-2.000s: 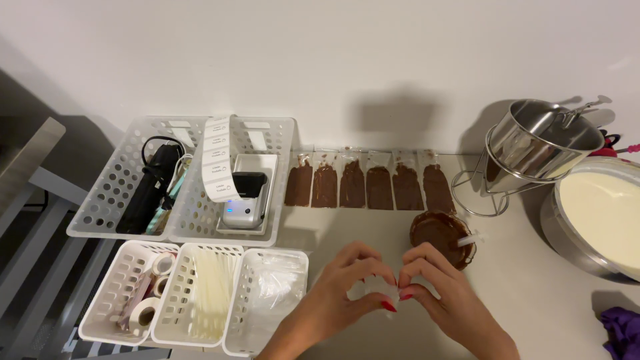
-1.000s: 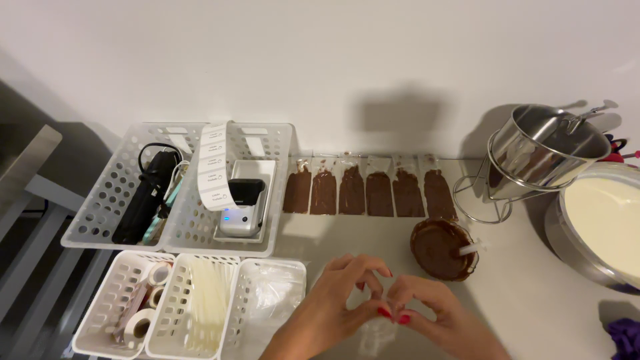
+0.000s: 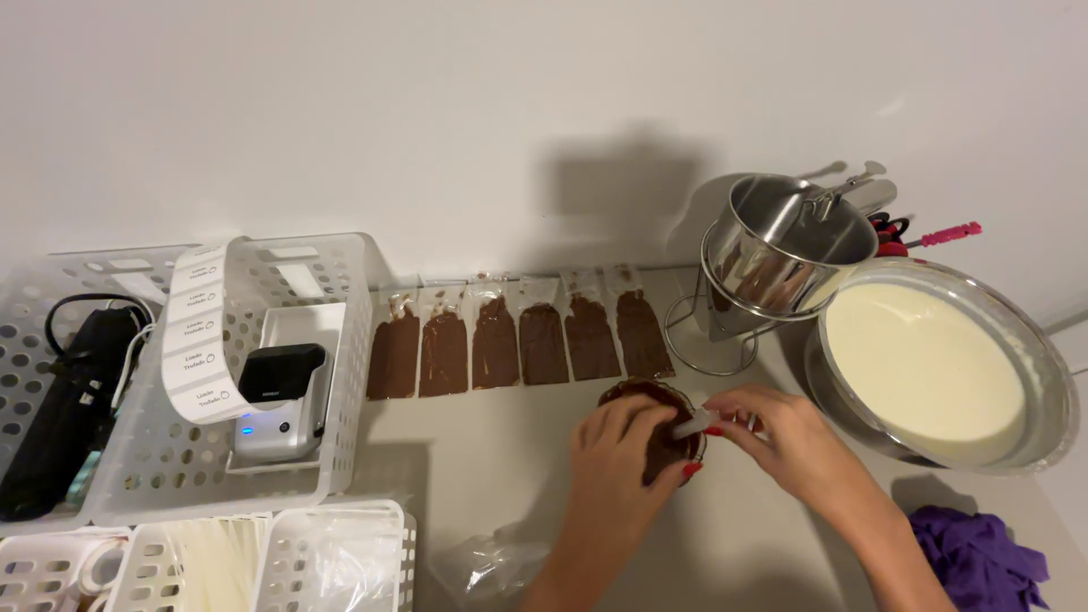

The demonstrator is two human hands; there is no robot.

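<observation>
My left hand [image 3: 625,450] lies over the left side of a glass bowl of melted chocolate [image 3: 663,450], its fingers spread on the rim. With the fingertips of my right hand [image 3: 765,433] I pinch the pale end of a utensil handle [image 3: 697,422] that sticks out of the bowl. Below and left of the bowl, a clear plastic bag [image 3: 493,561] lies on the table, partly behind my left forearm. Behind the bowl stand in a row several clear bags coated with chocolate [image 3: 495,344].
At right are a metal funnel dispenser on a wire stand [image 3: 786,246], a large bowl of creamy liquid [image 3: 926,374] and a purple cloth [image 3: 977,557]. Plastic baskets on the left hold a label printer [image 3: 285,399], a label strip [image 3: 194,331], sticks [image 3: 208,561] and clear bags [image 3: 348,561].
Both hands have moved from in front of the bowl onto it. They were fingertip to fingertip before; now the right one grips the utensil handle. The view has shifted.
</observation>
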